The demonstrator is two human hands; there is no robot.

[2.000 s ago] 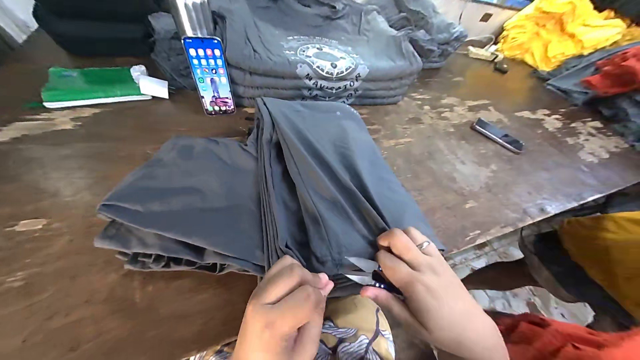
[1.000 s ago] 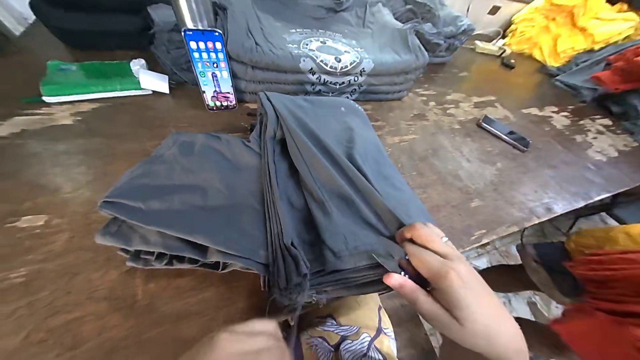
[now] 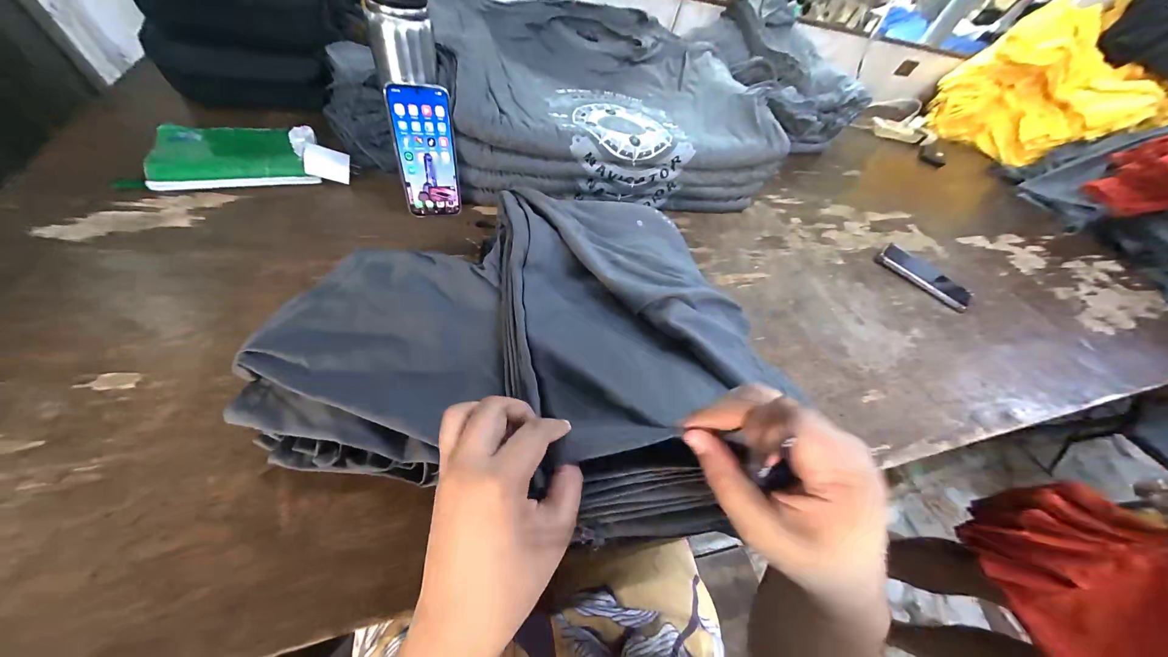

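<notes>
A stack of folded dark grey garments (image 3: 602, 328) lies at the table's near edge, its layered hems facing me. Another part of the grey cloth (image 3: 383, 338) spreads to the left. My left hand (image 3: 506, 474) pinches the cloth at the front edge of the stack, near its left fold. With thumb and forefinger, my right hand (image 3: 789, 474) pinches the top layer's hem at the front right. Something small and dark, partly hidden, sits in the palm of that hand; the blades seen earlier are not visible.
Behind the stack stand an upright lit phone (image 3: 424, 151), a steel bottle (image 3: 401, 46) and printed grey T-shirts (image 3: 620, 119). A green cloth item (image 3: 228, 155) lies left, a second phone (image 3: 923, 276) right. Yellow cloth (image 3: 1049, 82) is at the back right, red cloth (image 3: 1077, 566) beyond the near edge.
My left hand has come back up from the lower edge of the view onto the stack's front edge. The small blades seen in my right hand two seconds ago no longer show.
</notes>
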